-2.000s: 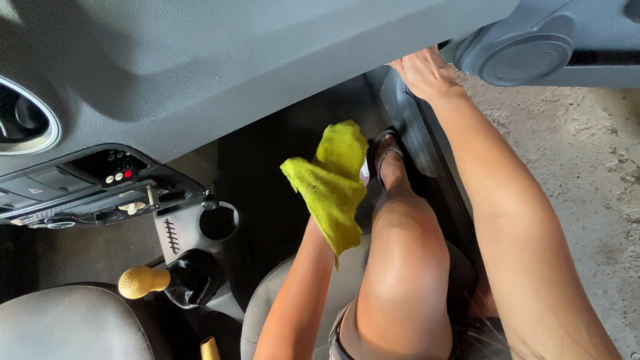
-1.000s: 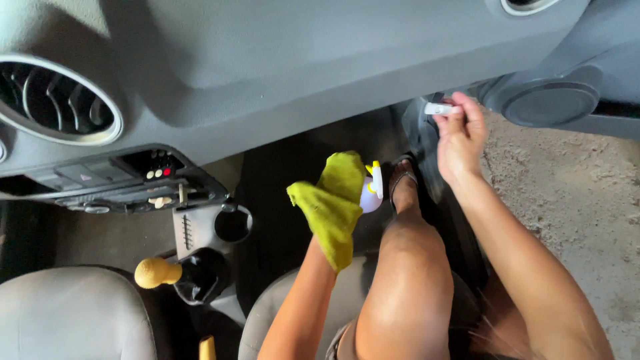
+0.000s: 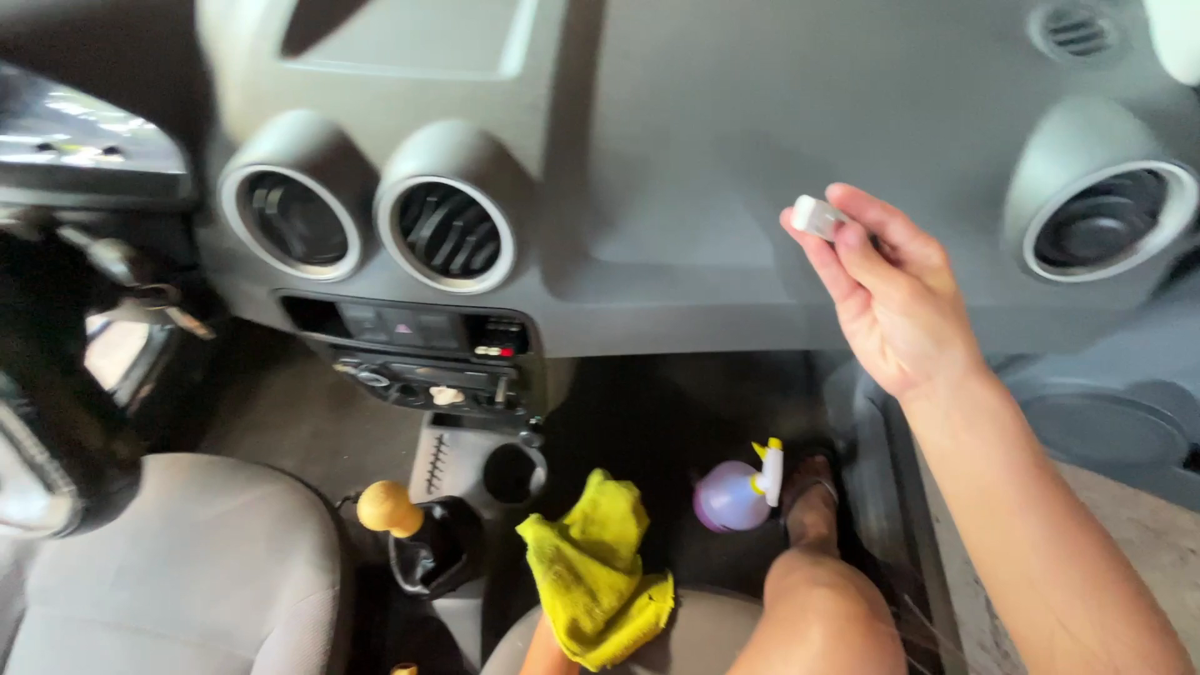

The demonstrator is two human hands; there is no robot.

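Note:
My right hand (image 3: 900, 291) is raised in front of the grey dashboard (image 3: 675, 225) and pinches a small white object (image 3: 817, 217) between thumb and fingers; what it is cannot be told. Low in the view, a yellow-green cloth (image 3: 600, 581) covers my left hand, of which only the wrist (image 3: 547, 652) shows. The cloth is over the front of the seat, to the right of the gear lever. On the dark footwell floor, near my foot, is a spray bottle (image 3: 736, 495) with purple liquid and a white and yellow trigger head.
Round air vents (image 3: 455, 232) sit in the dashboard, another vent (image 3: 1097, 225) at the right. The gear lever with a yellow knob (image 3: 389, 509) and a cup holder (image 3: 513, 472) are on the centre console. A grey seat (image 3: 178, 572) is at the left. The door panel (image 3: 1097, 412) stands open at the right.
My right hand, earlier low by the door side, has come up before the dashboard with the white object. The spray bottle, partly behind the cloth before, now shows fully. The view has shifted up and left.

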